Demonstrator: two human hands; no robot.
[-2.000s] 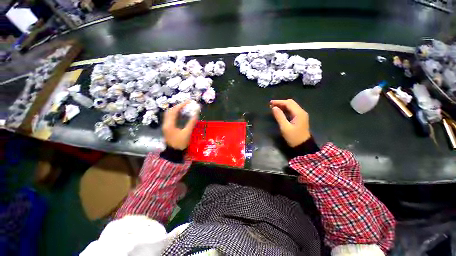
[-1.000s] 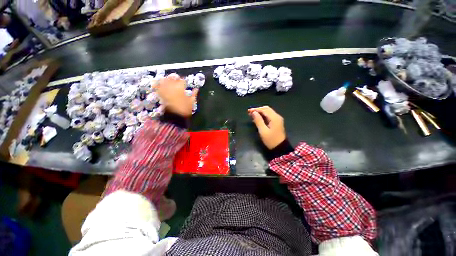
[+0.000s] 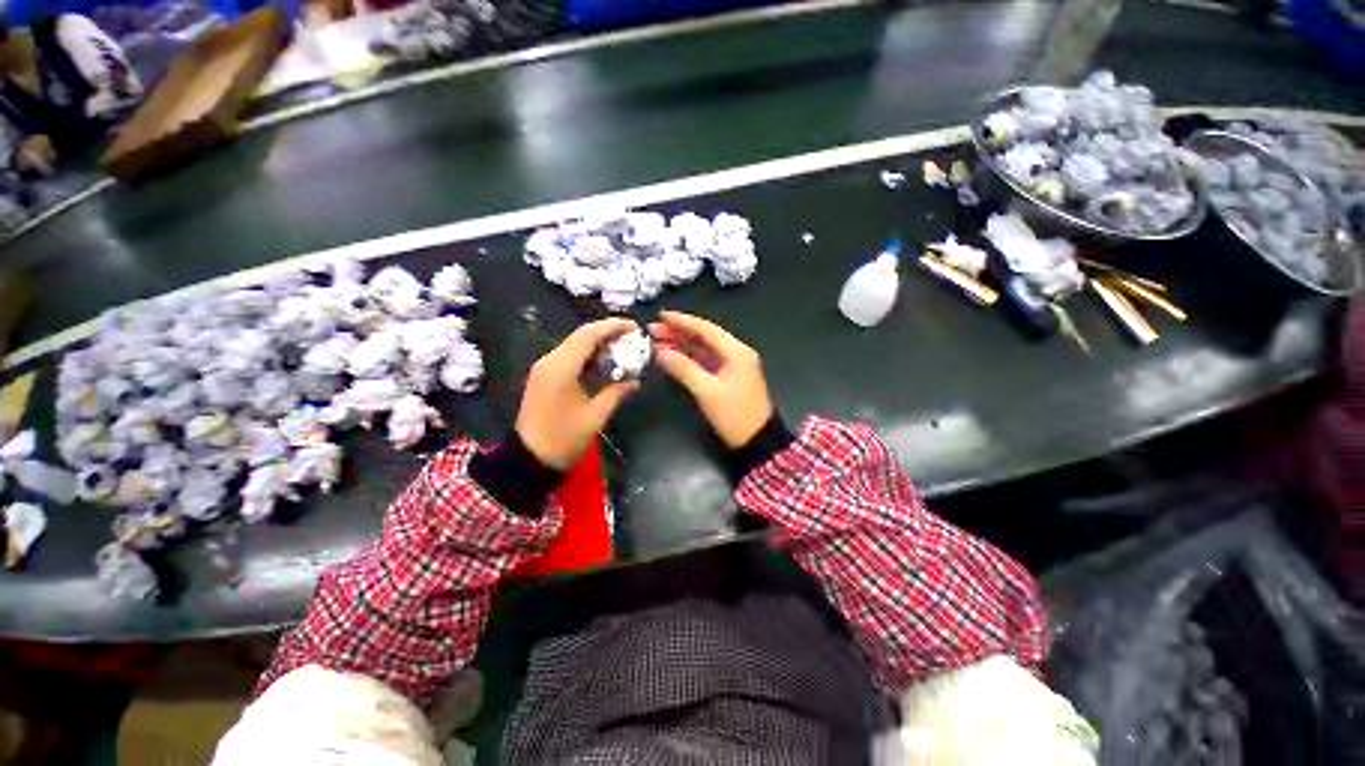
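My left hand (image 3: 566,397) holds one knobbly grey-white piece (image 3: 627,355) between thumb and fingers, above the dark belt. My right hand (image 3: 722,377) is close on its right, with thumb and fingertips near or at the piece; whether they touch it or hold something tiny is unclear. The red pad (image 3: 584,516) lies at the belt's near edge, partly hidden by my left hand and sleeve. A large heap of similar pieces (image 3: 240,389) lies to the left. A smaller group (image 3: 636,255) lies beyond my hands.
A squeeze bottle (image 3: 870,287) lies right of my hands. Wood-handled tools (image 3: 1120,310) and crumpled white tissue (image 3: 1033,258) lie farther right. Two heaped metal basins (image 3: 1100,225) stand at the far right. A lined crate (image 3: 1198,659) is below right. A cardboard tray (image 3: 198,90) is at the far left.
My left hand has come back from the left heap with a piece. Both hands are now close together around it. The view has turned to the right, showing the basins and crate.
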